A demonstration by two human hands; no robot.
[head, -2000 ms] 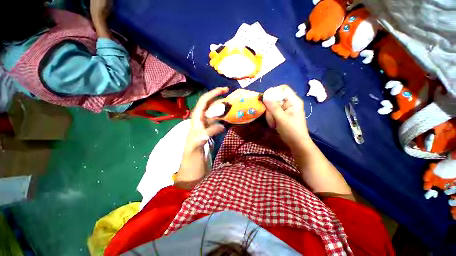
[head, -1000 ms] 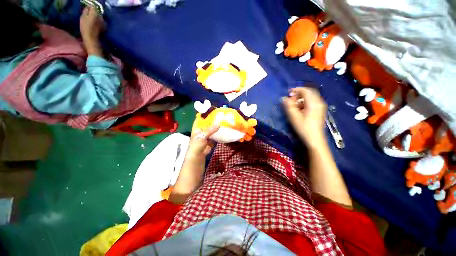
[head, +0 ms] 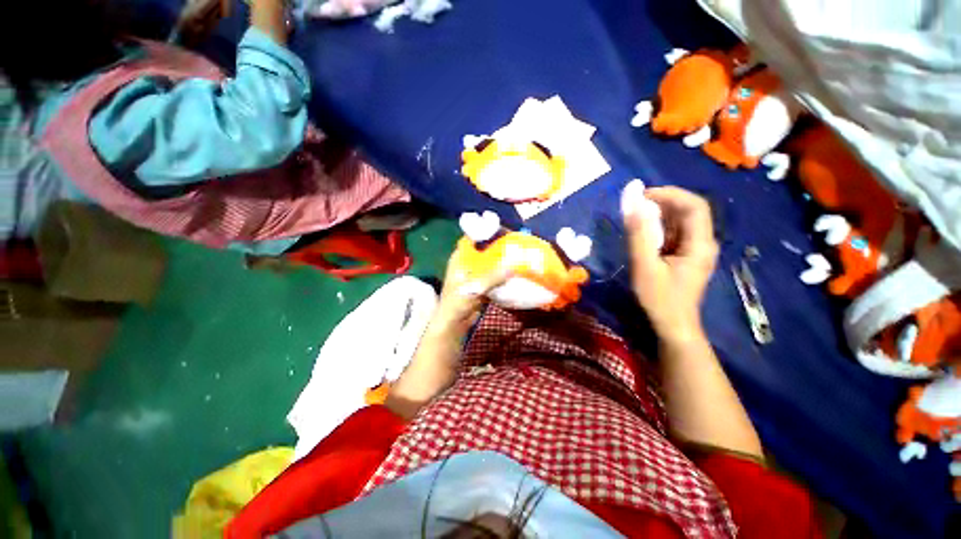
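My left hand (head: 459, 297) holds an orange-yellow plush crab (head: 540, 261) over the apron, its white belly towards me and both white claws up. My right hand (head: 674, 253) is to the right of it, raised near the table edge, with a small white claw piece (head: 635, 202) between thumb and fingers. No needle can be made out. A second crab (head: 513, 174) lies on white paper squares (head: 574, 158) just beyond the held one. Silvery thread snips (head: 751, 302) lie on the blue cloth right of my right hand.
Orange crabs (head: 754, 116) and a large whitish sack (head: 875, 84) are at the right of the blue table (head: 422, 63). A seated person's blue sleeve (head: 200, 126) is at left. A white bag (head: 364, 342) lies by my left knee.
My left hand keeps the crab, now belly towards me instead of face up. My right hand has left the crab, moved right and picked up the loose claw piece.
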